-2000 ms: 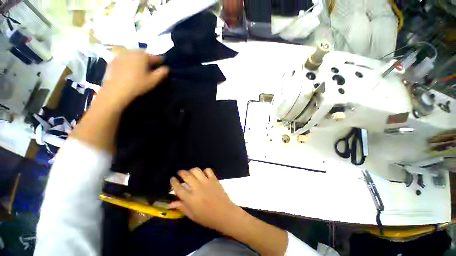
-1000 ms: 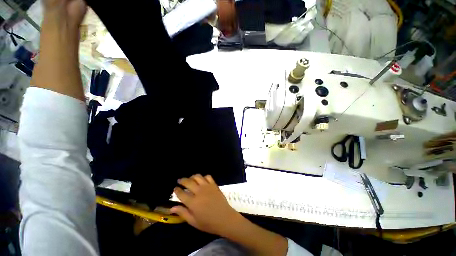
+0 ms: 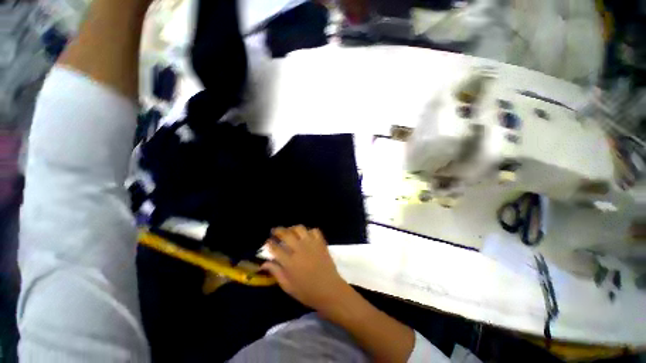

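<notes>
Dark fabric panels (image 3: 319,184) lie on the white table left of the machine, with a straight right edge. A long dark piece (image 3: 219,49), blurred, rises from the pile to the top edge. My left arm reaches up at the left; its hand is cut off by the top edge, so its hold is hidden. My right hand (image 3: 304,266) is at the panels' front edge, fingertips on the cloth and thumb at the edge below, holding it there. The sewing machine head (image 3: 524,142) stands to the right, blurred, with no cloth under its needle area.
Black-handled scissors (image 3: 523,218) and silver thread snips (image 3: 547,289) lie on the table right of the needle area. A yellow rail (image 3: 205,261) runs below the front edge at left. Dark and white pieces are heaped at left. Pale cloth (image 3: 535,35) lies beyond the table.
My left hand has risen from the pile and passed out at the top. The long dark piece was lifted and now hangs narrower and more upright. My right hand stays at the front edge. The view has shifted.
</notes>
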